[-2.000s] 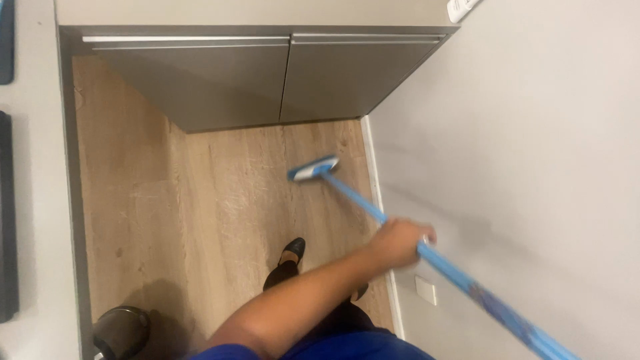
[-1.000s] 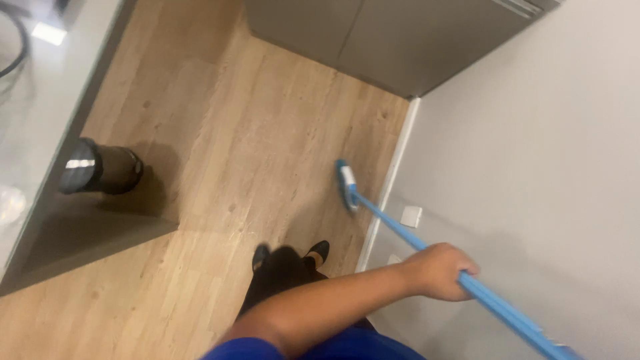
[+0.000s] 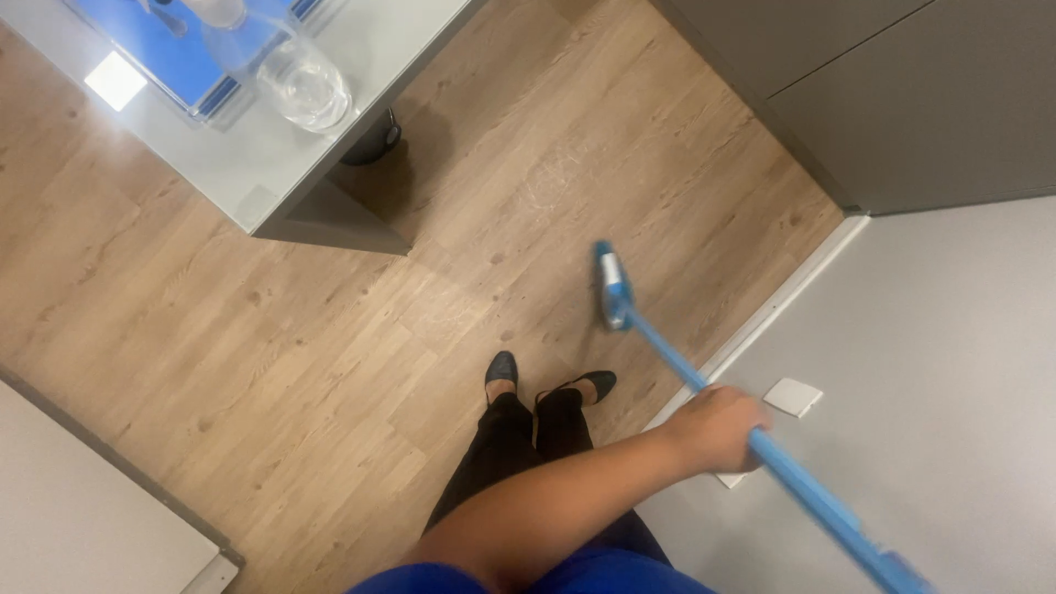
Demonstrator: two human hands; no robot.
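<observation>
My left hand (image 3: 719,429) is closed around the blue pole (image 3: 813,487) of a broom, my forearm reaching across my body to the right. Down on the wood-look floor, in front of my feet, the blue and white broom head (image 3: 613,286) is slightly blurred; its bristles are hard to make out. The pole slants from the head toward the lower right edge of the view, where its upper end leaves the frame. My right hand is out of view.
A grey counter (image 3: 247,194) at the upper left bears a clear glass (image 3: 305,87) and a blue tray-like item. A dark bin (image 3: 375,140) is partly beneath it. Grey cabinets (image 3: 932,107) stand upper right, beside a wall with a white skirting board (image 3: 780,301). A pale panel (image 3: 91,495) fills the lower left.
The view has turned and shifted. The broom head has moved away from the cabinets' base, where it was two seconds ago. My left hand has kept its hold on the pole.
</observation>
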